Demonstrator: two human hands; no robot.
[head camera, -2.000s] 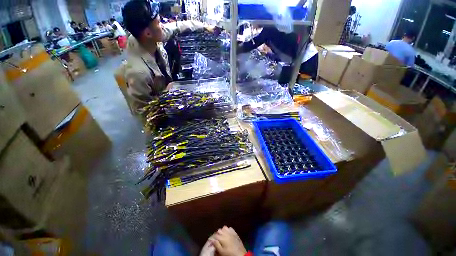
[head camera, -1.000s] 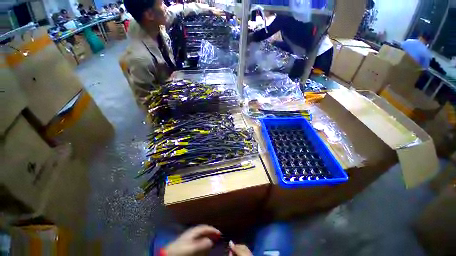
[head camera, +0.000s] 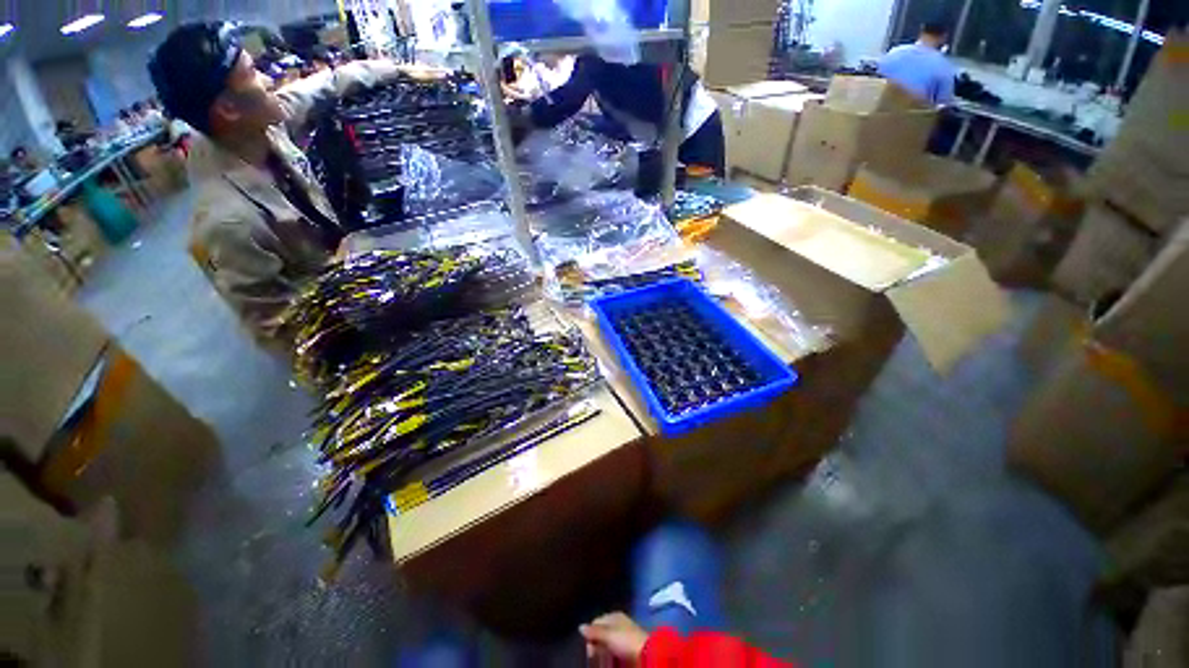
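My right hand (head camera: 614, 639), with a red sleeve, is low at the bottom edge, in front of my knee. Its fingers look bent together; the hand is small and blurred, and I cannot tell whether it holds anything. My left hand is not in view. The blue parts tray (head camera: 788, 380) sits on the cardboard surface, filled with rows of black-and-silver modules (head camera: 691, 346). Loose heaps of black cable leads (head camera: 443, 379) with yellow parts lie to its left. A few leads lie apart on the carton at the heap's front edge.
A metal post (head camera: 506, 144) stands behind the heaps, with crumpled clear film (head camera: 606, 235) beside it. A person (head camera: 254, 183) stands at the back left, another behind the post. An open carton (head camera: 835, 242) is at right. Cartons are stacked left and right.
The view has turned right, so the tray and heaps sit further left. Both hands were in view before, first together, then slightly apart; now only my right hand shows.
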